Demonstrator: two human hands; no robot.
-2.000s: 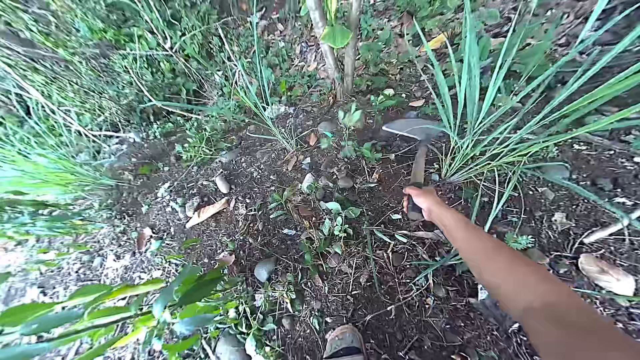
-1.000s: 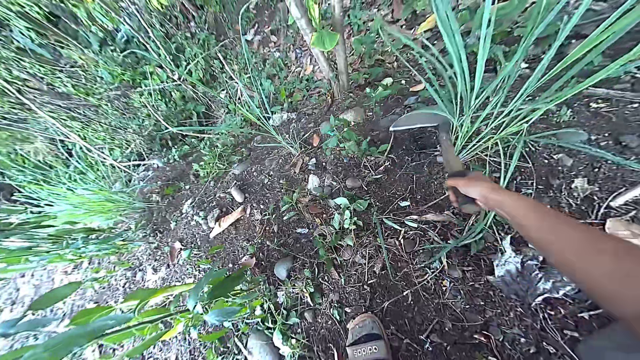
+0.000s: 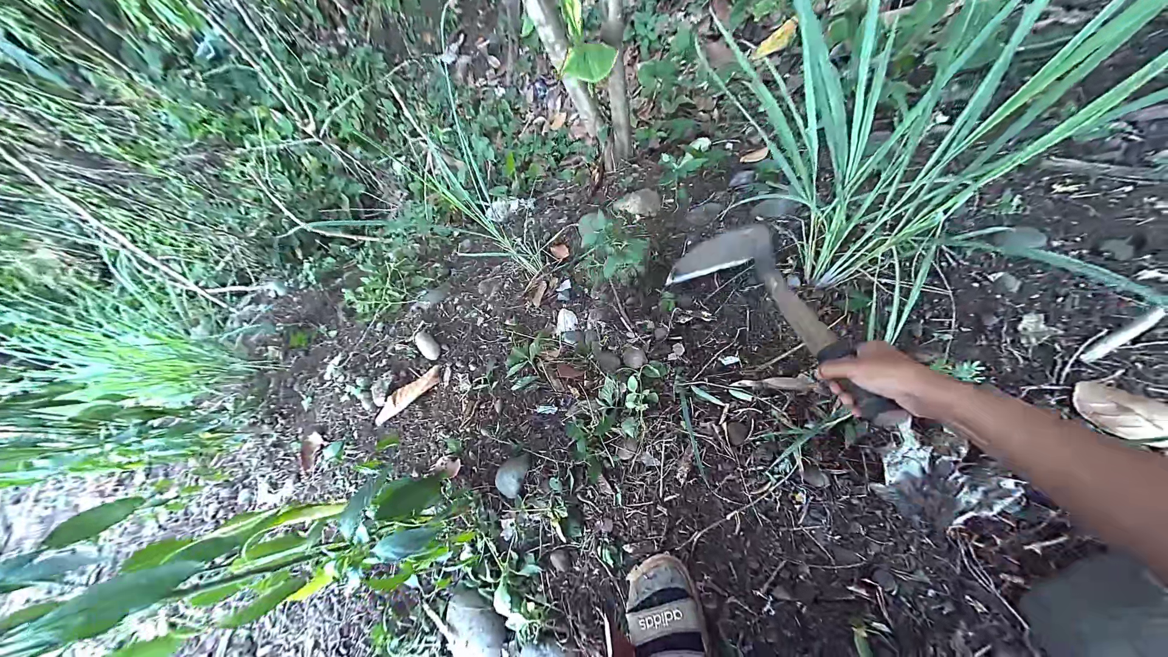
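Note:
My right hand is closed around the dark handle of a curved-bladed sickle. Its blade points left, with a bright edge, and hangs over or just at the soil; whether it touches is not clear. Right behind the blade stands a clump of long-bladed grass. Small leafy weeds grow just left of the blade tip, and more low weeds lie nearer to me. My left hand is out of the frame.
Thin trunks rise at the top centre. Stones and dry leaves dot the dark soil. A leafy branch reaches in at lower left. My sandalled foot is at the bottom. Dense undergrowth covers the upper left.
Since the earliest frame, my right hand and the sickle have moved right, close to the base of the grass clump. The blade now tilts down to the left. The view has shifted somewhat.

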